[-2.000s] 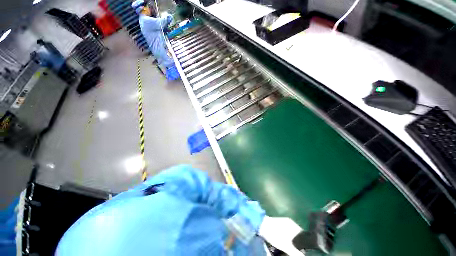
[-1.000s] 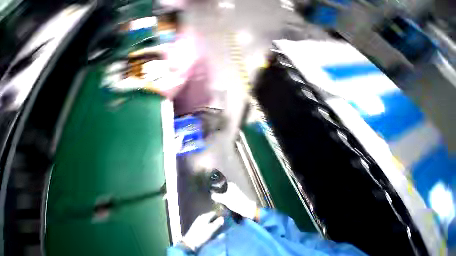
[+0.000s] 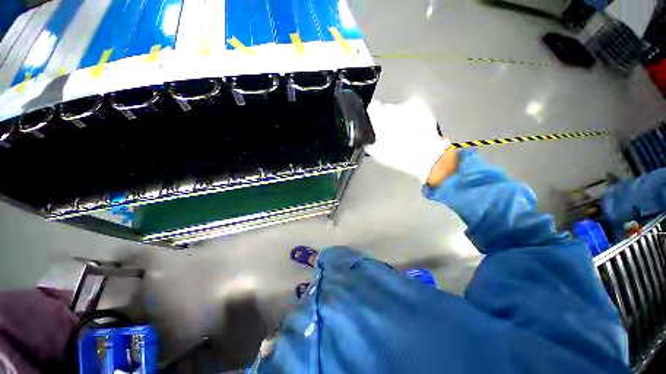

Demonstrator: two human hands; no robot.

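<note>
My right hand, in a white glove, is at the right end of the row of module housings. It holds a dark barcode scanner close to the last housing's black end. The glove is overexposed, so the fingers are not clear. The module housings lie side by side on the trolley, with blue and white tops, yellow tape tabs and metal handles along their black ends. A small pale patch at the bottom edge, beside my smock, looks like my left hand, mostly hidden.
The trolley's green lower shelf is below the housings. A blue parts bin and a pink-clothed person's part are at the lower left. Line rollers and a person's blue sleeve are at the right. Yellow-black tape crosses the floor.
The view has swung from the green line to the trolley. My right hand has moved with the scanner to the housings' ends. My left hand, seen near the scanner before, is now mostly out of view.
</note>
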